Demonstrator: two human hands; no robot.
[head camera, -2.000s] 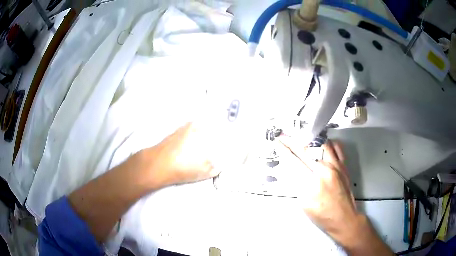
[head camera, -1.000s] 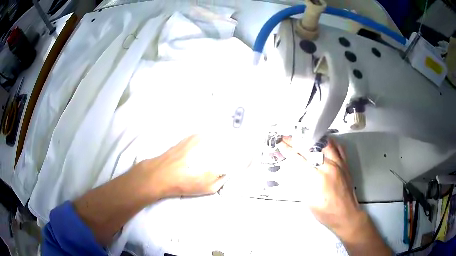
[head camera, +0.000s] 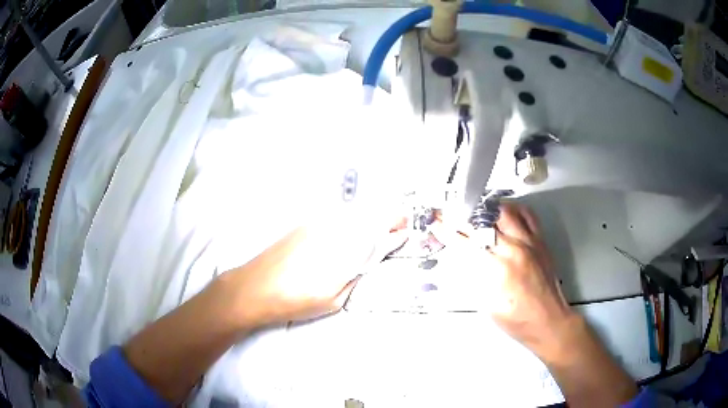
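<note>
A large white garment piece (head camera: 120, 183) lies in folds over the left of the table and is glared out toward the needle. The presser foot and needle (head camera: 423, 218) show as a small metal cluster between my hands. My left hand (head camera: 299, 267) lies on the cloth left of the foot, its fingertips close to the foot and partly lost in glare. My right hand (head camera: 523, 275) is right of the foot, fingers bent under the machine head (head camera: 623, 143). Whether either hand grips cloth is hidden by the glare. Dark oval marks show on the needle plate (head camera: 429, 275).
A blue hose (head camera: 391, 48) curves over the head. Dark thread snips (head camera: 666, 288) and thin blue and orange sticks (head camera: 653, 327) lie at the right edge. Scissors with orange-brown handles (head camera: 16, 227) lie on the left side table, beyond the brown table edge (head camera: 68, 163).
The view has shifted, so the machine head sits further left. My left hand's fingertips have come closer to the presser foot. My right hand stays beside the foot.
</note>
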